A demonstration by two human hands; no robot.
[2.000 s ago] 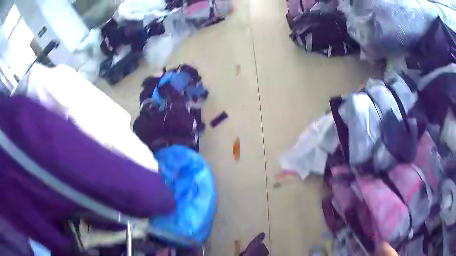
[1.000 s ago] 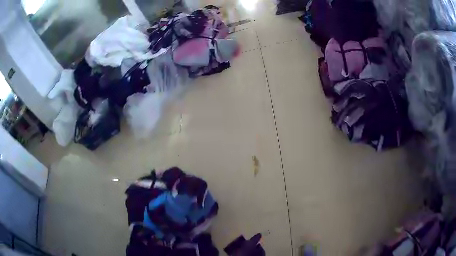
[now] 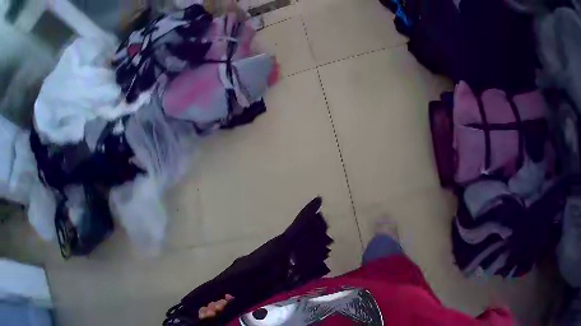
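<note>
A dark purple, almost black garment bundle (image 3: 274,264) with a stepped, notched edge slants across the bottom centre, in front of my red shirt. My left hand (image 3: 215,307) shows only as a few curled fingers against its lower part, closed on it; the rest of the hand is hidden by the dark cloth. A thin black loop, perhaps a hanger hook (image 3: 171,311), shows at the bundle's lower left end. My right hand is not in view; a bit of red sleeve shows at the bottom right.
Tied pink bundles (image 3: 500,137) and grey-and-dark bundles (image 3: 503,229) line the right. Cloth piles, a white bundle (image 3: 79,89), clear plastic (image 3: 143,210) and a dark basket (image 3: 86,219) lie at left. Tiled floor (image 3: 261,165) runs between them. One foot (image 3: 381,247) shows below.
The view has moved forward along the floor. The floor pile with blue cloth has left the picture. The dark bundle, my left fingers and my red shirt have come into view.
</note>
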